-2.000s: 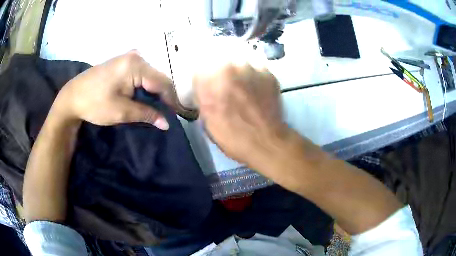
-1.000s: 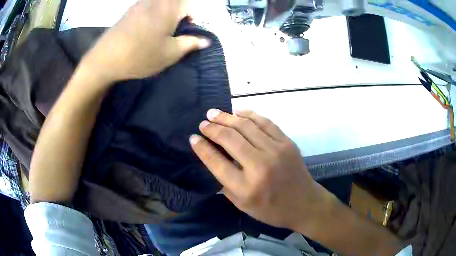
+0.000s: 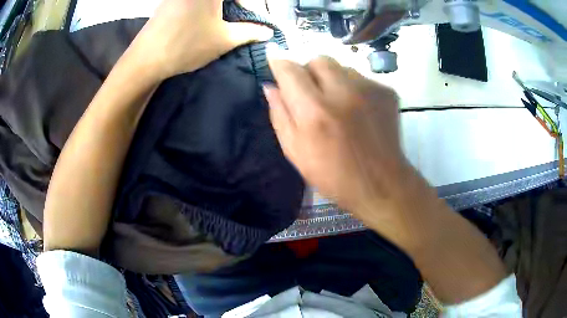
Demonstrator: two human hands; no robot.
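Note:
A brown garment (image 3: 118, 49) with smooth navy fabric (image 3: 211, 130) lies at left and hangs over the table's front edge. Its gathered elastic waistband (image 3: 227, 231) shows near the edge and again at the top by my hands. My left hand (image 3: 199, 37) holds the band at the top; its far fingers are cut off by the picture's edge. My right hand (image 3: 339, 118) is blurred, with bent fingers at the band's right side; I cannot tell whether it grips it. The presser foot and needle area (image 3: 311, 22) is just beyond, partly overexposed.
The sewing machine head (image 3: 522, 18) spans the top right. A flat black rectangle (image 3: 462, 53) and thin snips or tools (image 3: 544, 115) lie on the table at right. A tape measure (image 3: 491, 190) runs along the front edge. A brown pile (image 3: 538, 242) is at lower right.
My right hand has moved from the table-side cloth up to the band near the needle area. Earlier, less of the band showed; the navy cloth has spread and shifted toward the front edge.

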